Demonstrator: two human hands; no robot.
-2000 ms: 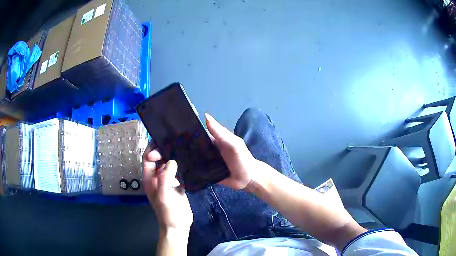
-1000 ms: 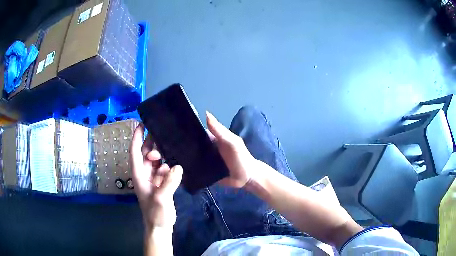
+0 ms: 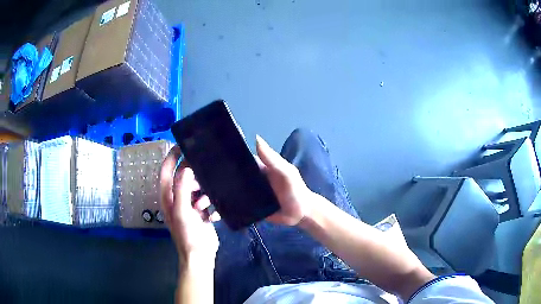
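A dark smartphone (image 3: 228, 166) is tilted in front of my lap, its face dark. My right hand (image 3: 285, 187) is shut on its right edge, with the thumb along the side. My left hand (image 3: 193, 208) is at its left edge, fingers bent and close to the phone. Whether the left hand grips it or only touches it cannot be told, as the phone may hide some fingertips.
At left, a blue pallet (image 3: 178, 71) carries brown cartons (image 3: 107, 47), a crumpled blue bag (image 3: 25, 71), ribbed stacks (image 3: 95, 181) and a dimpled stack (image 3: 139, 178) with two dark rings. Grey stools (image 3: 462, 219) stand at right on the grey floor (image 3: 308, 65).
Since a second ago, the phone and right hand have shifted slightly right in view. The left thumb has moved off the phone's face, and the left fingers have bent near its edge.
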